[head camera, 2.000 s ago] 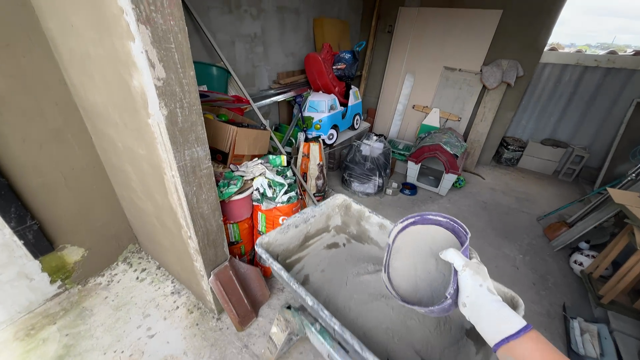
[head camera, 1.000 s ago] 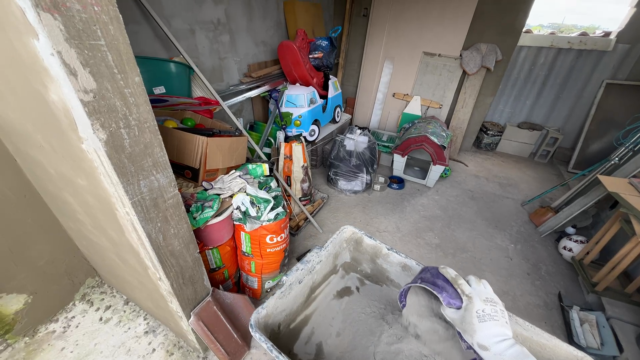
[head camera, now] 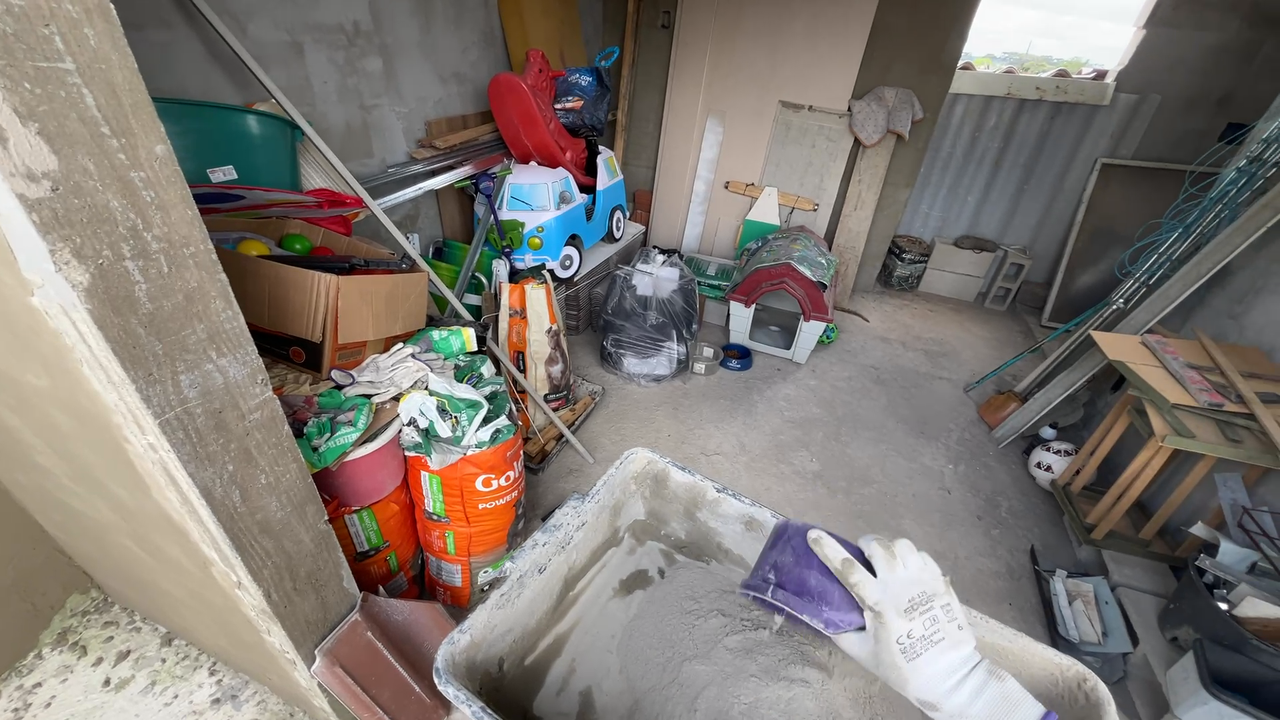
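Observation:
My right hand [head camera: 905, 610], in a white work glove, grips a purple plastic pot [head camera: 808, 577] from its right side. The pot is tipped over, its mouth toward the grey powdery mix [head camera: 680, 630] in a large mortar tub [head camera: 600, 497] with a crusted rim. Whether anything is left inside the pot cannot be seen. My left hand is out of view.
Orange bags [head camera: 468, 530] and a terracotta-coloured channel piece [head camera: 385, 655] stand left of the tub, beside a rough concrete pillar [head camera: 190, 330]. Behind are a cardboard box [head camera: 345, 310], a toy car [head camera: 560, 205], a pet house [head camera: 785, 290] and bowls. A wooden stand [head camera: 1140, 470] is at right.
Two seconds ago the pot was upright and full of grey mix above the tub. My right hand has since tipped it over, and its contents have gone down into the tub. The view has shifted.

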